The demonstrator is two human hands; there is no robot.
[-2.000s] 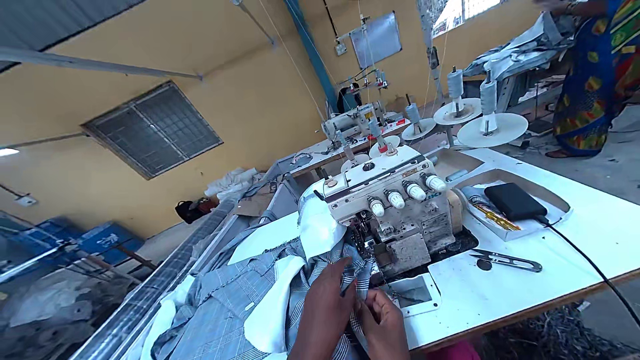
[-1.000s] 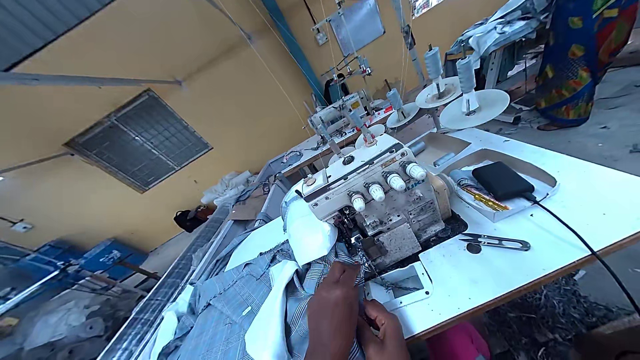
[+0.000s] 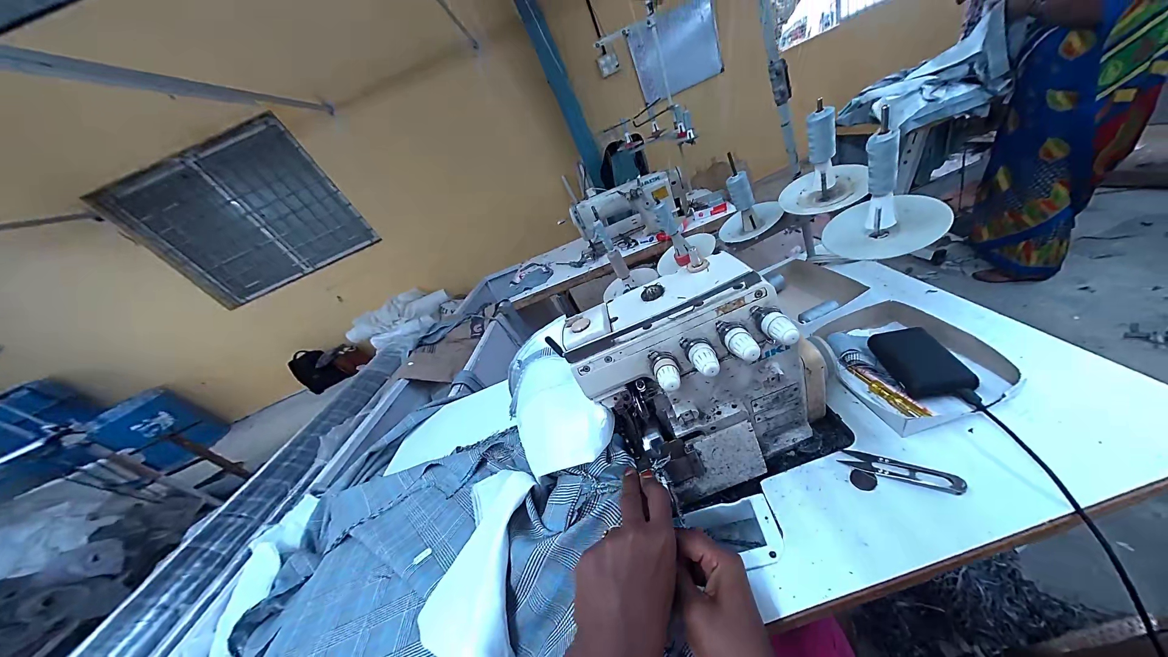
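A white overlock sewing machine (image 3: 684, 356) with several white tension knobs stands on the table. Grey-blue checked fabric (image 3: 392, 538) with white pieces lies at its left, and part of it runs up to the presser foot. My left hand (image 3: 630, 566) rests on the fabric just in front of the foot, index finger stretched toward it. Close beside it on the right, my right hand (image 3: 716, 589) pinches the fabric edge between thumb and bent fingers; the edge is largely hidden by the hands.
Thread snips (image 3: 908, 473) lie right of the machine, near a tray (image 3: 912, 424) holding a black device (image 3: 923, 362) with a cable. Thread cones on white discs (image 3: 887, 228) stand behind. Another sewing machine (image 3: 620, 214) is farther back; a person (image 3: 1040, 155) stands at the upper right.
Both hands stay at the fabric by the machine. The left hand's index finger now reaches out straighter toward the presser foot than a second ago.
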